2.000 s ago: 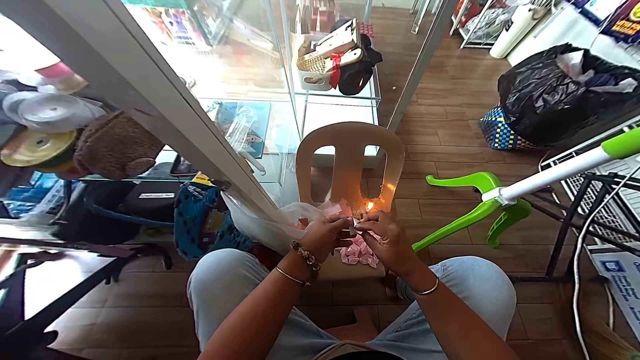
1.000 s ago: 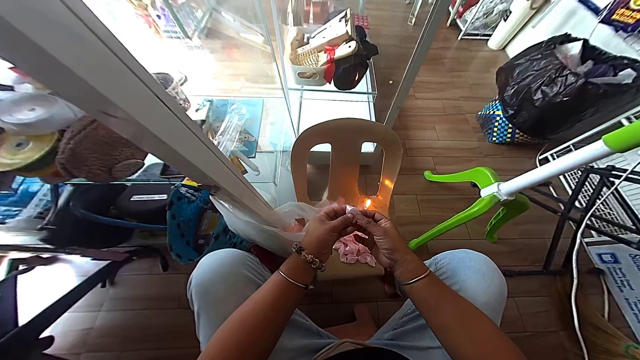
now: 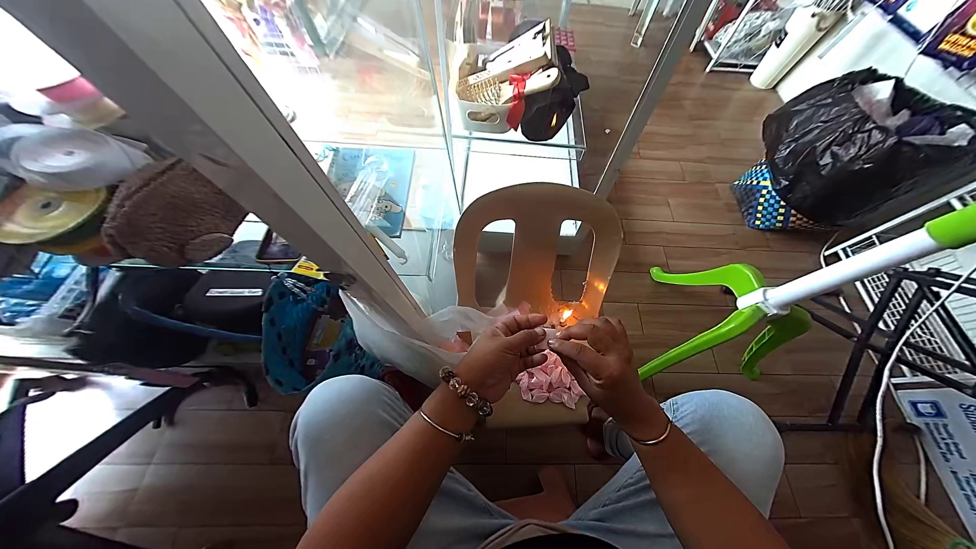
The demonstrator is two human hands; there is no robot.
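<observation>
My left hand [image 3: 503, 352] and my right hand [image 3: 600, 358] meet over the seat of a beige plastic chair [image 3: 534, 200]. Between their fingertips is a small pale pink piece [image 3: 550, 335], pinched from both sides and partly covered by the fingers. Just beyond the fingers burns a small flame [image 3: 566, 313]; what carries it is hidden. Folded pink petal-like pieces [image 3: 550, 381] lie in a heap on the seat beneath my hands. A translucent white plastic bag [image 3: 396, 339] with pink pieces inside lies at the left of the seat.
A glass display case [image 3: 450, 114] with a metal frame stands ahead and left. Ribbon rolls [image 3: 69, 156] and a teal patterned bag [image 3: 293, 335] are at the left. A green-footed white stand [image 3: 770, 297], a black plastic bag [image 3: 846, 152] and a wire rack [image 3: 884, 305] stand right.
The fingers of both hands have shifted slightly around the small piece while staying close together near the flame. The heap of pink pieces shows no plain change.
</observation>
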